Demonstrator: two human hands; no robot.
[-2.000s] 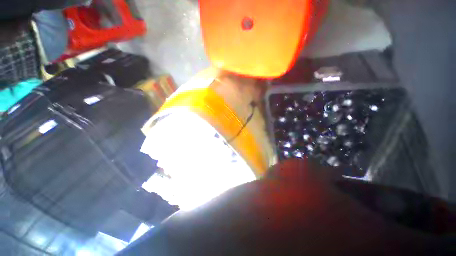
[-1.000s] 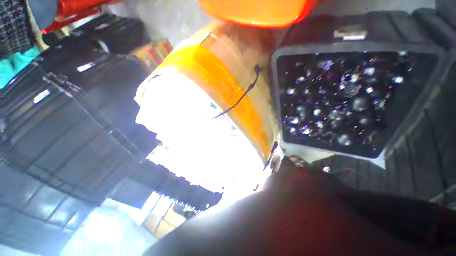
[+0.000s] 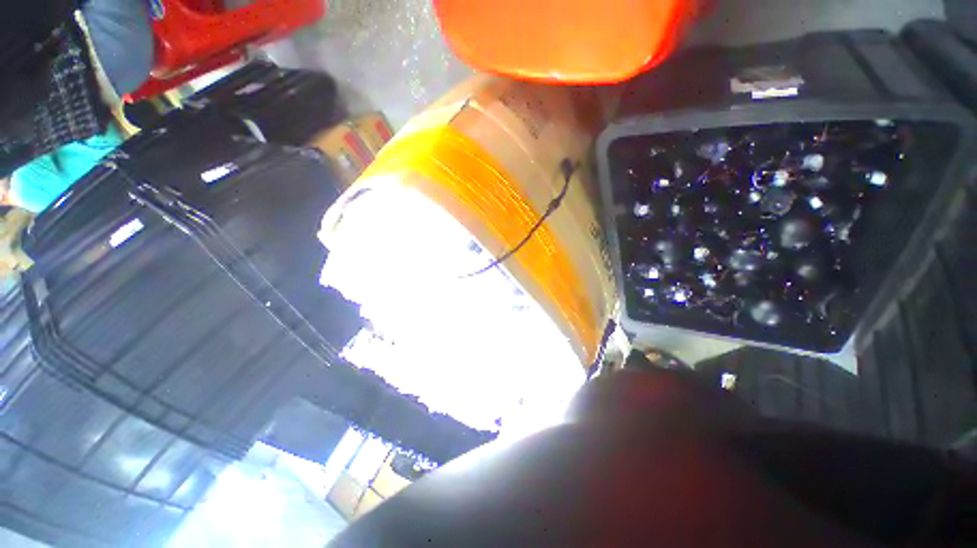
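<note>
No hand of mine shows. A large dark curved shape (image 3: 643, 471) with a reddish sheen fills the lower middle and right, blurred, and hides what lies behind it. Just above it is a cardboard carton (image 3: 536, 134) with a broad yellow-orange tape band (image 3: 498, 198). Its inside is an overexposed white mass (image 3: 439, 310). A thin dark cord (image 3: 552, 209) lies across the tape. To the right, a black crate (image 3: 787, 340) with a pale rim holds many small glossy dark parts (image 3: 793, 230).
Black ribbed crates (image 3: 150, 289) with white labels fill the left. An orange stool (image 3: 568, 37) stands at the top, a red stool (image 3: 220, 43) at the upper left. A person's dark clothing (image 3: 38, 80) shows at the left corner. Grey speckled floor (image 3: 380, 54) lies between the stools.
Since two seconds ago the view has shifted, so the stool, carton and glossy-part crate sit higher and more of that crate shows. In the last second everything has dropped slightly and moved right.
</note>
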